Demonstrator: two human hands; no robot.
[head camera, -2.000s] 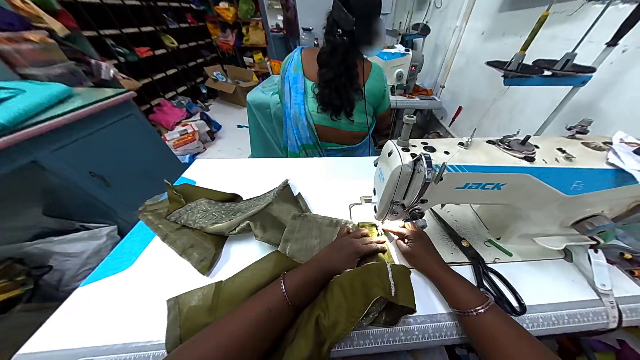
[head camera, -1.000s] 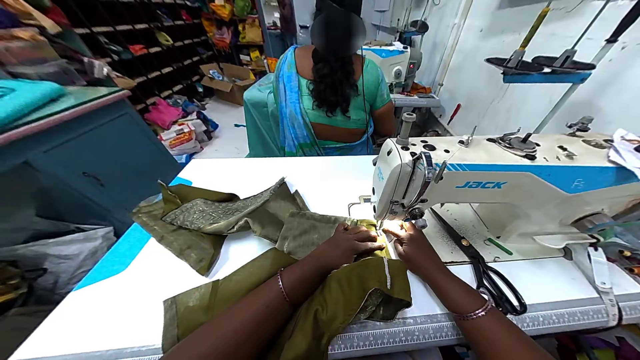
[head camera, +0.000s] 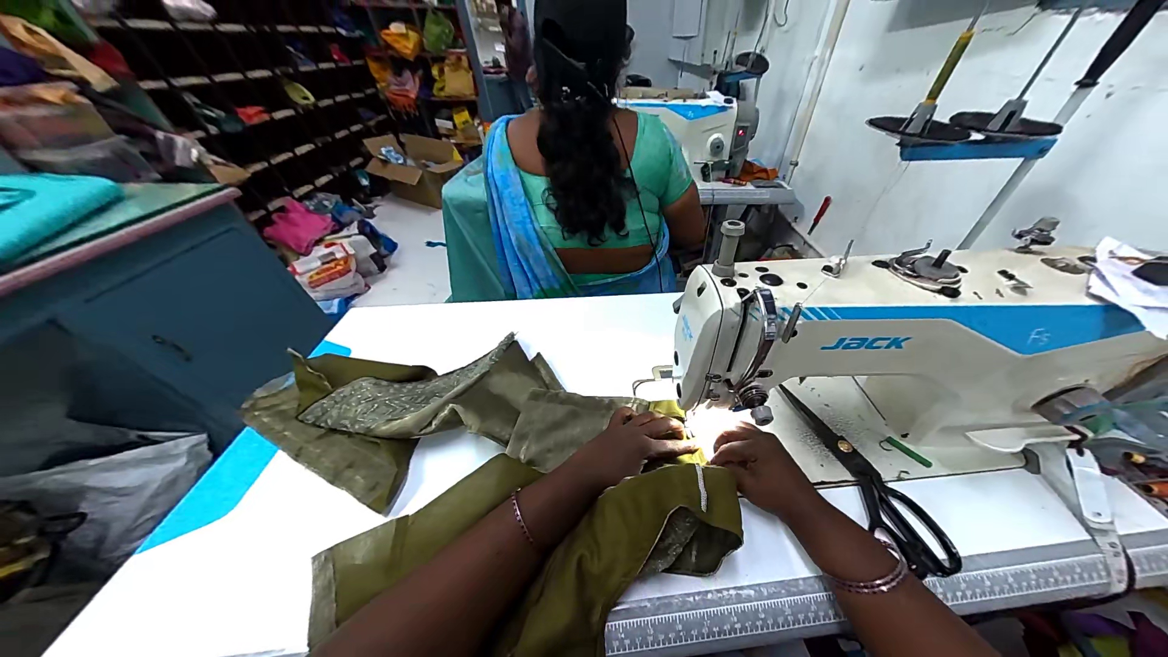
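Olive green fabric (head camera: 438, 520) lies across the white sewing table (head camera: 210, 575), with part of it hanging over the front edge. My left hand (head camera: 639, 444) rests flat on the cloth just left of the needle area of a Jack sewing machine (head camera: 876, 338). Close to the needle on the right, my right hand (head camera: 757, 465) has its fingertips on the same cloth. The machine's lamp lights a yellow-green strip between my hands; glare hides the needle and presser foot. A patterned piece of the fabric (head camera: 411, 401) spreads out to the left.
Black-handled scissors (head camera: 862, 470) lie right of my right hand, beside a small green tool (head camera: 908, 452). A measuring tape (head camera: 1095, 511) hangs over the front edge. Ahead, a person (head camera: 584, 173) sits facing away at another machine (head camera: 698, 128). A blue cabinet (head camera: 182, 319) stands left.
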